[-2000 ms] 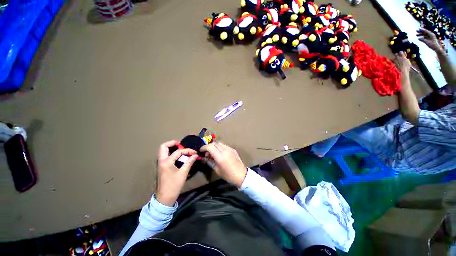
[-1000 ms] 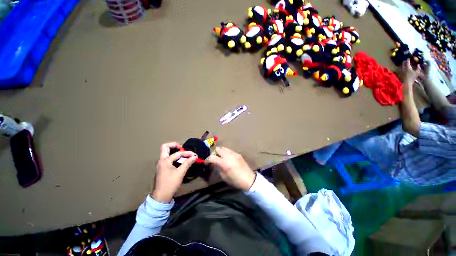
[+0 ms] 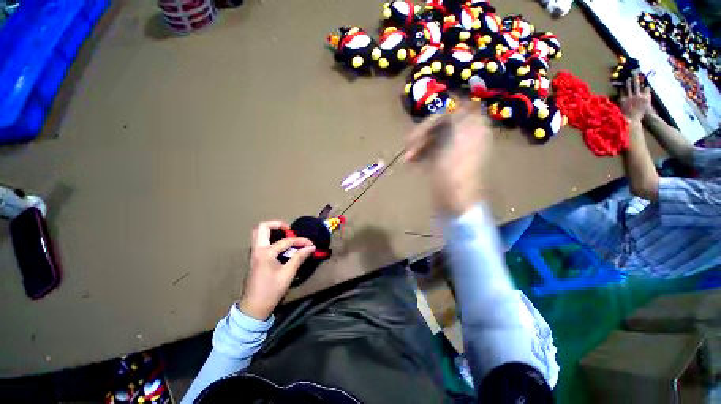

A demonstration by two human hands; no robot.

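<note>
A small black plush penguin (image 3: 311, 232) with a red band and a red, yellow and blue tip lies at the table's near edge. A short dark loop stands up from its head. My left hand (image 3: 274, 267) pinches its left side at the red band. My right hand (image 3: 454, 154) is raised up and to the right, blurred, with its fingers closed at the end of a taut dark thread (image 3: 369, 187) that runs down to the penguin. A needle cannot be made out. A grey shape shows blurred in the right hand.
A slim white-and-purple item (image 3: 361, 176) lies beyond the penguin. Finished penguins (image 3: 462, 59) are heaped at the far side beside red scarf pieces (image 3: 593, 118). A phone (image 3: 34, 254) and blue tray (image 3: 35, 67) are at left, a printed tub (image 3: 187, 14) far left. Another person's hands (image 3: 635, 101) are at right.
My right hand has moved away from the penguin, up and to the right, and the thread is now stretched out. My left hand has stayed on the penguin. The other person's hands have shifted slightly.
</note>
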